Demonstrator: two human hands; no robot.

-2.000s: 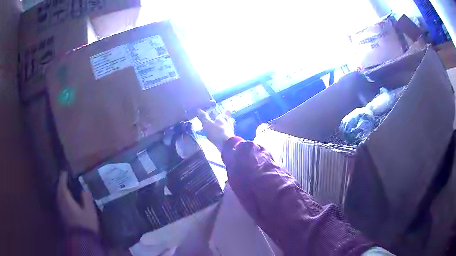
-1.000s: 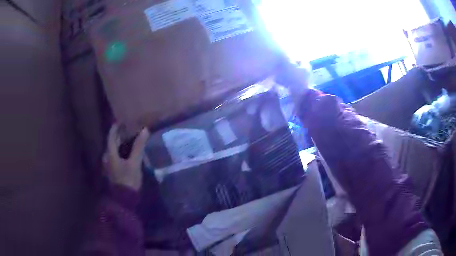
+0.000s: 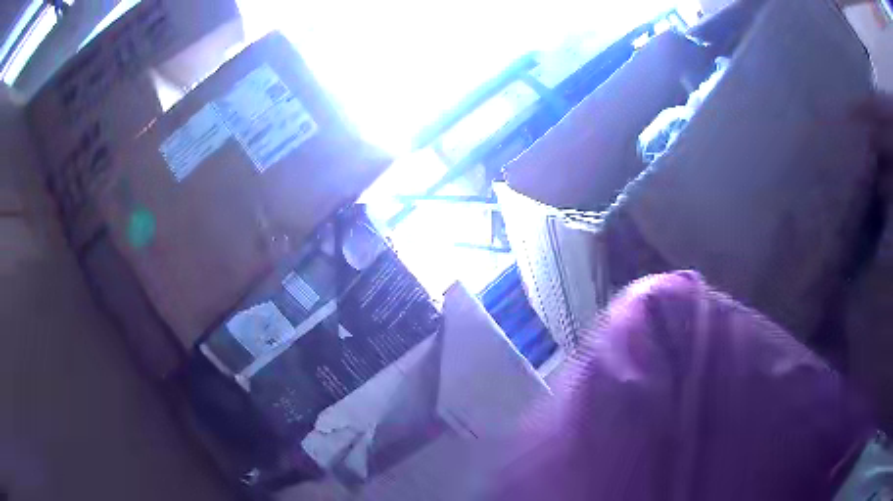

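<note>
The labelled carton (image 3: pixel 206 225), closed and brown with white labels and a green mark, lies tilted on top of the dark carton (image 3: pixel 323 333). The dark carton has pale labels and torn white patches. A purple sleeve (image 3: pixel 685 401) fills the lower right, bent and blurred; it seems to be my right arm, but its hand cannot be made out. My left hand is not in view. No hand shows on either carton.
An open carton (image 3: pixel 560 264) stands at the right with flaps up and a small plastic bag (image 3: pixel 666 132) inside. Pale board flaps (image 3: pixel 480 362) lie below the dark carton. Marked cartons (image 3: pixel 108 78) stand at the upper left. A bright window is behind.
Both hands have left the labelled carton. My left hand has gone out of view, and the right sleeve has drawn back to the lower right. The view has shifted and tilted.
</note>
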